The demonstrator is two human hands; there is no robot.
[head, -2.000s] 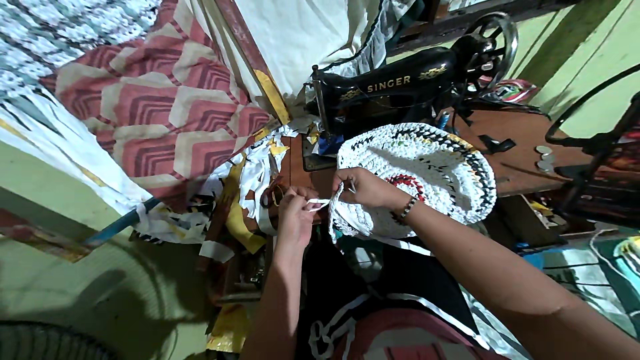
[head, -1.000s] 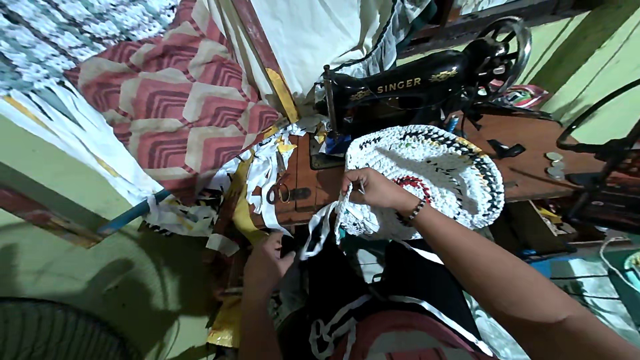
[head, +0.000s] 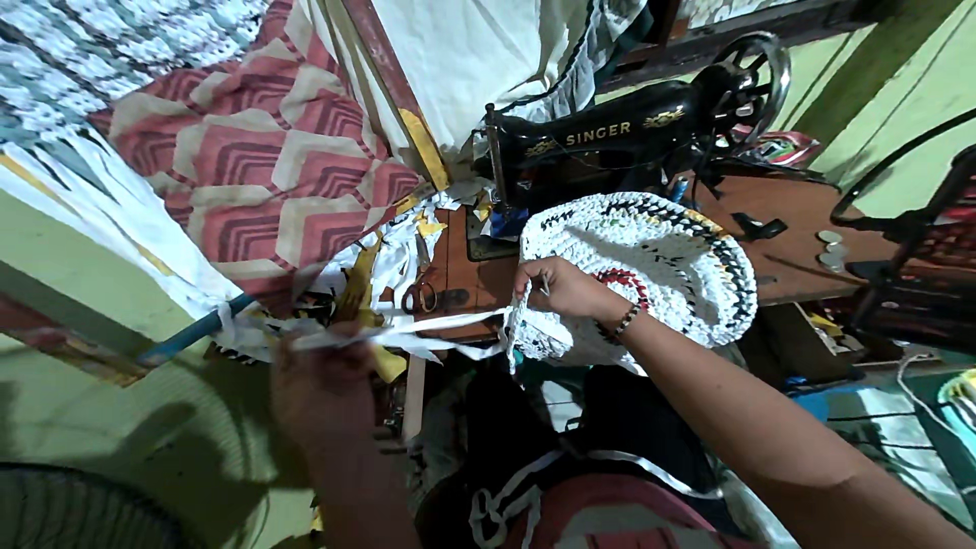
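My right hand (head: 560, 288), with a beaded bracelet at its wrist, grips the edge of a round crocheted rag rug (head: 679, 274), white with a dark border and a red ring. A thin tool, perhaps a crochet hook, shows at its fingers. My left hand (head: 324, 374), blurred by motion, is closed on a white fabric strip (head: 450, 323) that runs taut to the rug's edge. Scissors (head: 420, 298) lie on the wooden sewing table (head: 476, 286) between the hands, beside a heap of white and yellow fabric scraps (head: 404, 248).
A black Singer sewing machine (head: 602, 137) stands behind the rug. Coins (head: 831, 250) and a small black object (head: 759, 227) lie on the table at right. A red-patterned cloth (head: 259, 152) hangs at left. An open drawer (head: 808, 343) is below right; a fan guard (head: 76, 507) is lower left.
My left hand has moved out to the left, and the strips that hung loose by the rug a second ago are now drawn taut. My right hand stays at the rug's edge.
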